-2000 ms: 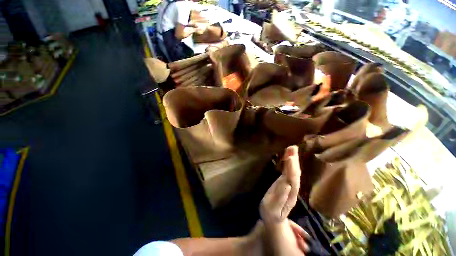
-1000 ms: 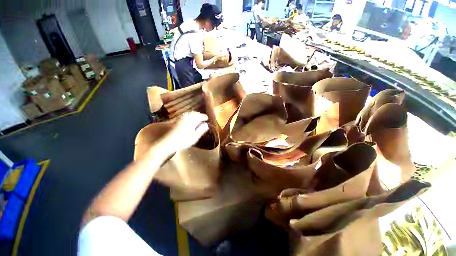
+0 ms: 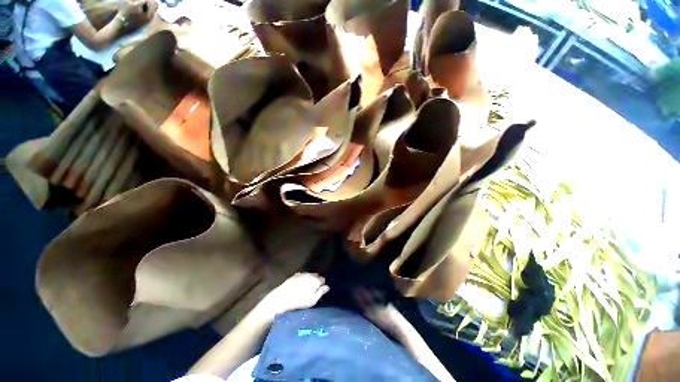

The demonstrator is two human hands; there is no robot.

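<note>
My left hand [image 3: 298, 291] is low in the middle, in front of my apron, with its fingers curled near the bench edge; whether it grips anything is unclear. My right hand [image 3: 373, 304] is beside it, blurred and in dark shadow, its fingers hard to see. A large open brown bag body [image 3: 201, 276] leans at the near left, its dark opening facing left. More bag bodies stand crowded ahead of my hands, one with an orange inner pocket [image 3: 188, 127]. A flat brown sheet [image 3: 242, 310] lies partly under the near bag.
Yellow-green strips [image 3: 589, 291] lie heaped on the white bench [image 3: 604, 160] at right, with a black clump [image 3: 531, 295] on them. Folded brown bodies [image 3: 97, 157] are stacked at left. A person [image 3: 56, 37] works at top left. A brown item [image 3: 662, 358] is cut off at bottom right.
The view has tilted down and closer over the bags. My left hand has left the near bag's rim and come down before my apron. My right hand has come into view beside it.
</note>
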